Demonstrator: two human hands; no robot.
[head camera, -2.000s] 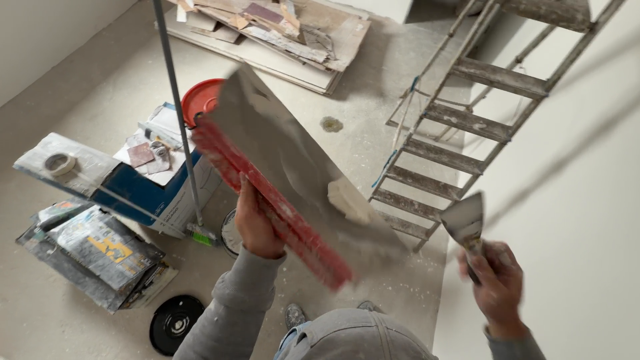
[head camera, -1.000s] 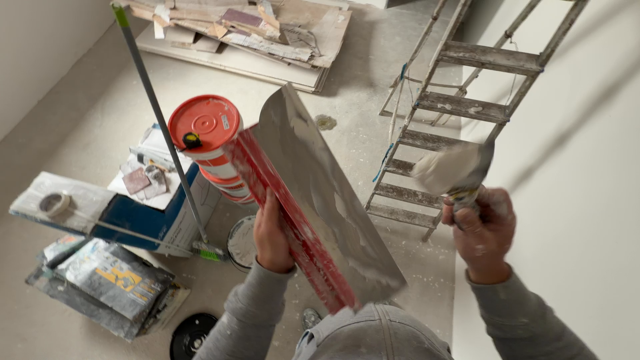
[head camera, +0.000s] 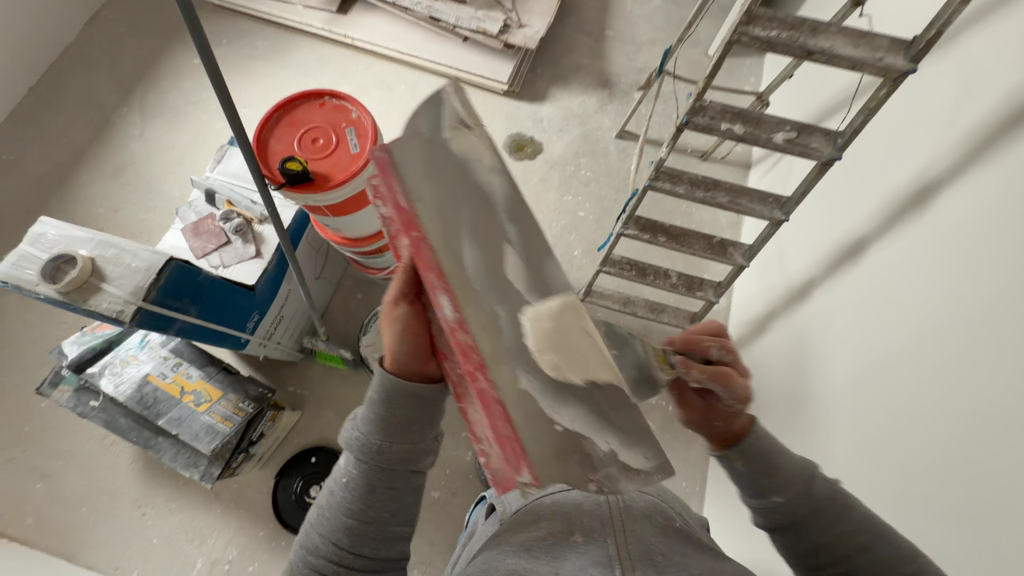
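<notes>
My left hand (head camera: 412, 324) grips the red handle of a wide steel plastering blade (head camera: 480, 216), which slants across the middle of the view with its broad face up. Thin grey smears cover the blade, and a cream lump of filler (head camera: 568, 340) sits near its right edge. My right hand (head camera: 712, 384) holds a small putty knife (head camera: 636, 360) by its handle. The knife's blade is at the wide blade's right edge, beside the lump; whether the two touch I cannot tell.
A wooden stepladder (head camera: 704, 192) stands at the upper right by the white wall (head camera: 896, 336). Left are stacked buckets (head camera: 320, 144) with a tape measure (head camera: 294, 170) on the lid, a long pole (head camera: 240, 136), boxes (head camera: 216, 300), bags (head camera: 176, 392) and a black disc (head camera: 308, 488). Boards (head camera: 448, 48) lie behind.
The putty knife carried a large load of filler one second ago; now a lump lies on the wide blade beside it. My right hand has come in toward the wide blade.
</notes>
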